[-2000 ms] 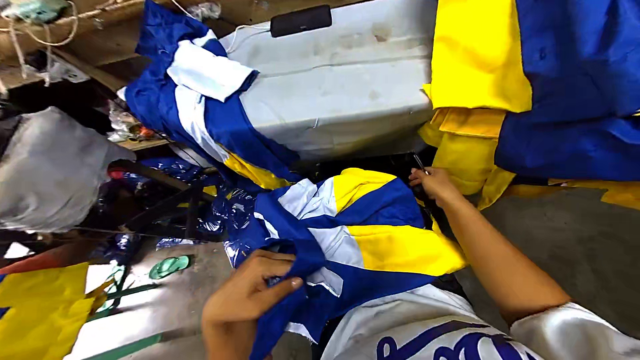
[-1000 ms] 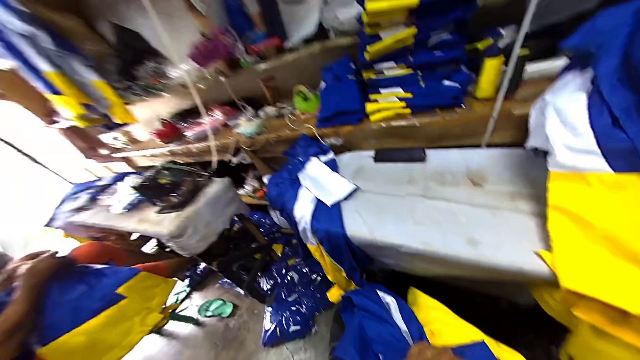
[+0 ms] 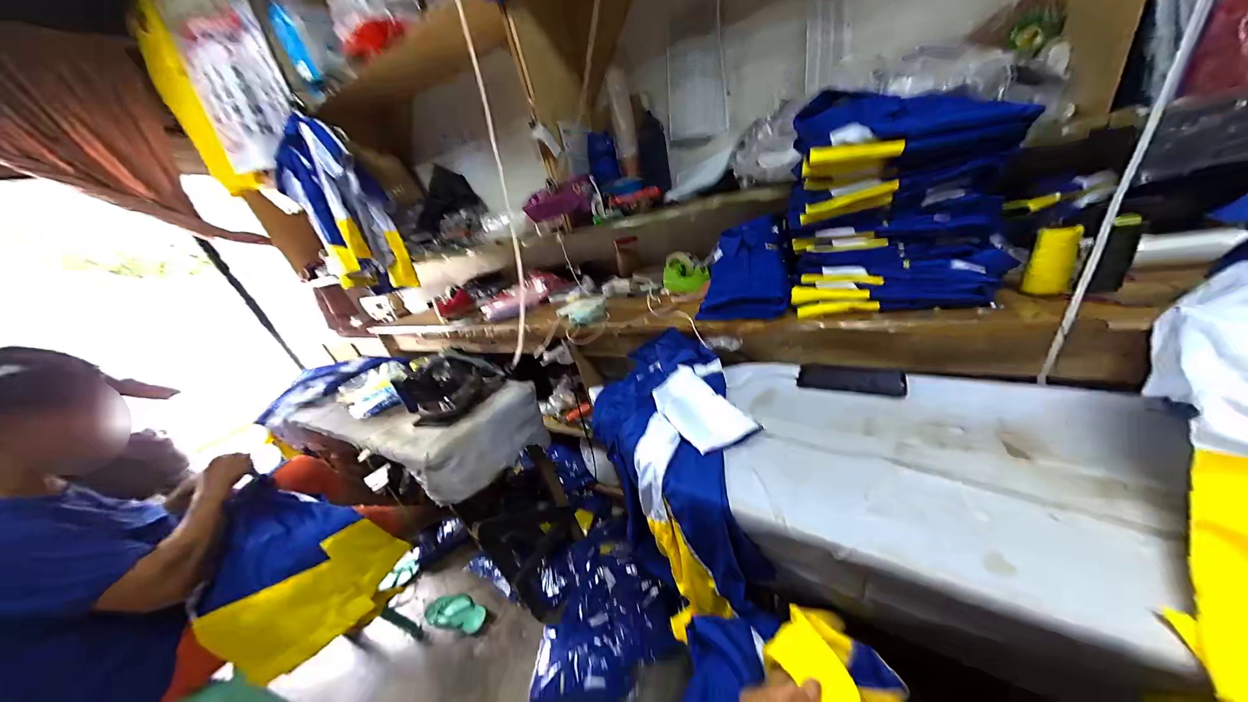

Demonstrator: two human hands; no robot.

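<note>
At the bottom edge, part of one of my hands [image 3: 780, 688] shows against a blue, white and yellow garment [image 3: 814, 648]; its fingers touch the yellow cloth, and most of the hand is cut off. Which hand it is cannot be told. The other hand is out of view. Just above, another blue, white and yellow garment [image 3: 697, 478] hangs over the left end of a padded table with a white cover [image 3: 936, 468]. A folded white piece of cloth [image 3: 702, 408] lies on that garment.
Folded blue and yellow garments [image 3: 897, 214] are stacked on a wooden shelf [image 3: 926, 336], beside a yellow thread cone [image 3: 1053, 260]. At left a person [image 3: 88, 556] holds blue and yellow cloth [image 3: 292, 585]. Blue plastic-wrapped packages [image 3: 604, 614] and a green sandal [image 3: 455, 613] lie on the floor.
The view has swung up and left from the lap. Two seconds ago both my hands were in view at the garment, one with a small thin tool; now only part of one hand shows.
</note>
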